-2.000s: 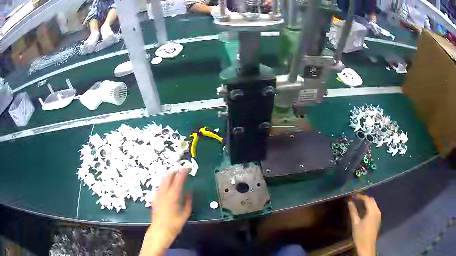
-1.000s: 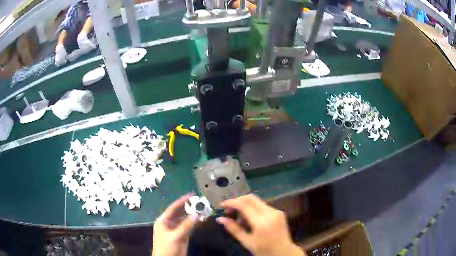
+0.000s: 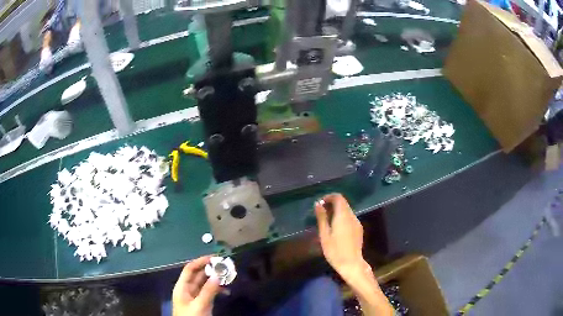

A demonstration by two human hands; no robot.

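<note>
My left hand (image 3: pixel 196 289) holds a small white plastic part (image 3: pixel 221 270) with pointed arms and a round hole, below the press base plate's front edge. My right hand (image 3: pixel 341 231) is over the bench edge, right of the base plate, thumb and forefinger close together with a tiny shiny bit (image 3: pixel 320 203) at their tips, too small to name surely. The square grey base plate (image 3: pixel 229 231) with its round hole is bare under the black ram block (image 3: pixel 227 123). A large pile of white parts (image 3: pixel 108 200) lies at the left.
Yellow-handled pliers (image 3: pixel 176 162) lie behind the base plate's left side. A white disc (image 3: pixel 207 237) is beside the plate. Right of the steel block (image 3: pixel 302 163) stand two metal tubes (image 3: pixel 378 157), coloured rings (image 3: pixel 395 170) and more white parts (image 3: pixel 410 117). A large carton (image 3: pixel 494 80) stands at right; an open carton (image 3: pixel 429 290) is below.
The view has shifted right. My hands, close together at the white part a second ago, are now apart; my right hand has moved right. The left still holds the part.
</note>
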